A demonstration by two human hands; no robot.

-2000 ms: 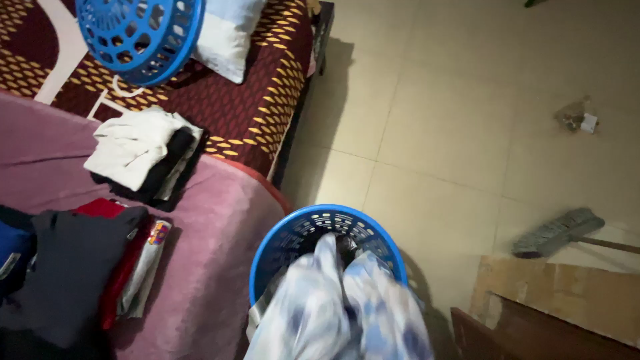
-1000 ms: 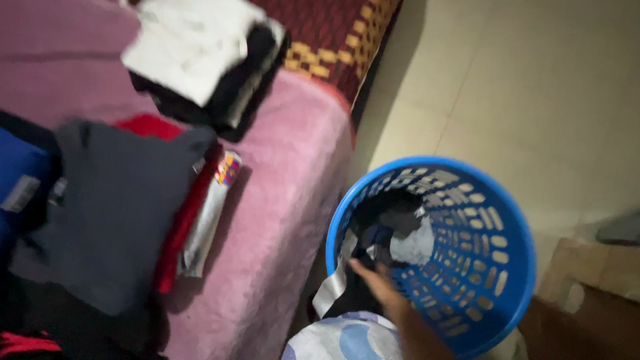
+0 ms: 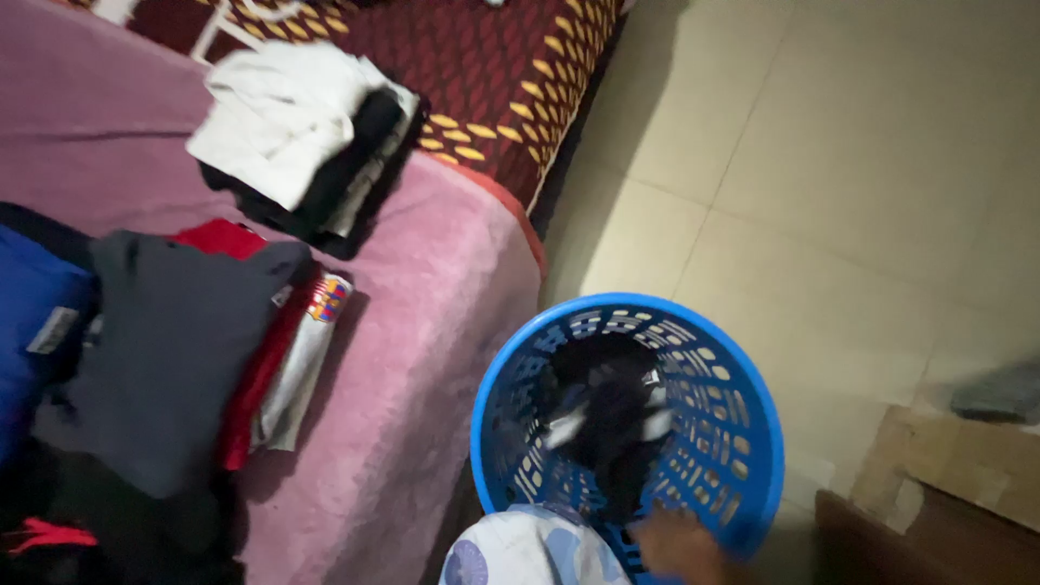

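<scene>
A blue plastic laundry basket [image 3: 491,382] stands on the floor beside the bed, with dark and white clothes [image 3: 609,398] inside. My right hand [image 3: 678,540], blurred, is at the near side of the basket, close to the dark cloth; whether its fingers grip that cloth is unclear. My left hand is out of sight. White cloth with blue patterns [image 3: 528,548] lies at the bottom edge, against the basket's rim. On the pink blanket [image 3: 422,325] are a folded stack topped with a white garment [image 3: 284,114], and a pile with a dark grey garment [image 3: 187,349].
A blue garment [image 3: 41,317] and a red one [image 3: 236,431] belong to the pile at left. A maroon and yellow patterned cover [image 3: 479,73] lies beyond the blanket. Tiled floor [image 3: 845,179] spans the right, with cardboard [image 3: 959,455] and a blurred grey object [image 3: 995,394] at lower right.
The patterned cloth covered much of the basket's opening two seconds ago; now the clothes inside show. My right hand has moved from the clothes at the basket's left toward its near side.
</scene>
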